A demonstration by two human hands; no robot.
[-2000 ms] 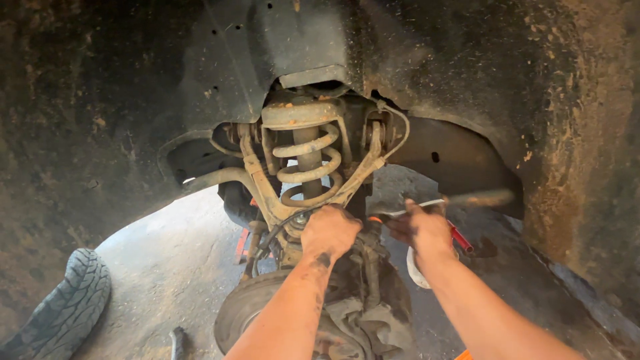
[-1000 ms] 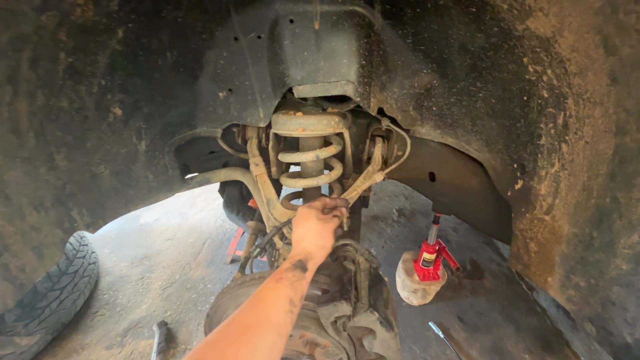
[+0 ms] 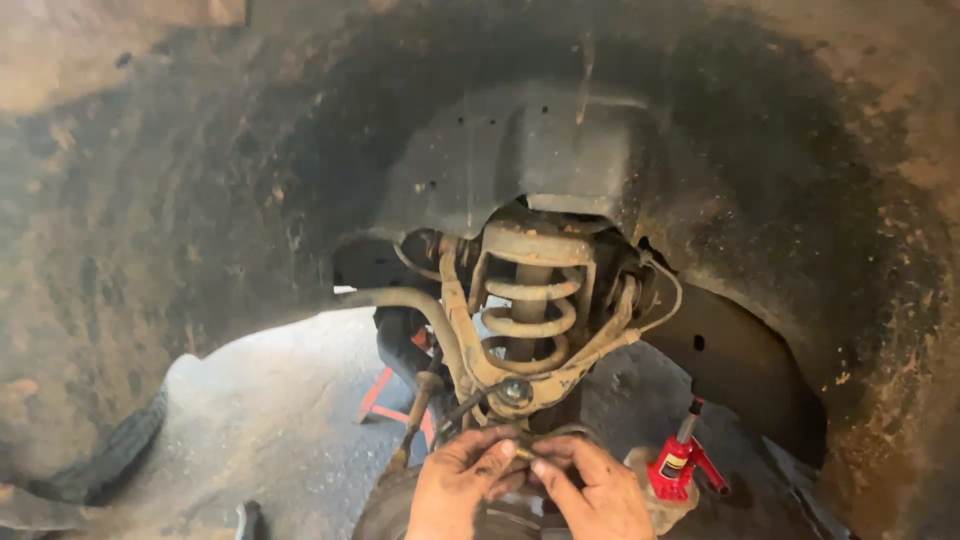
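Note:
My left hand (image 3: 469, 480) and my right hand (image 3: 589, 480) meet at the bottom centre, their fingertips pinching a small brass-coloured metal part (image 3: 525, 453) between them. Just above them, the tan upper control arm (image 3: 551, 386) spreads in a V, with a round ball-joint top (image 3: 514, 391) at its tip. Inside the V stands a dusty coil spring (image 3: 529, 322) around a shock absorber. Below and behind my hands the brake disc (image 3: 390, 506) is partly hidden.
A red bottle jack (image 3: 675, 465) stands on a pale block at the right. A tyre (image 3: 127, 450) lies at the lower left, near a metal tool (image 3: 247, 521). A red stand (image 3: 381, 397) shows behind the suspension. The wheel-well liner (image 3: 262, 187) arches overhead.
Two seconds ago my right hand held a long-handled tool; one second ago that hand was out of view. Now both hands are together below the control arm, around a small part.

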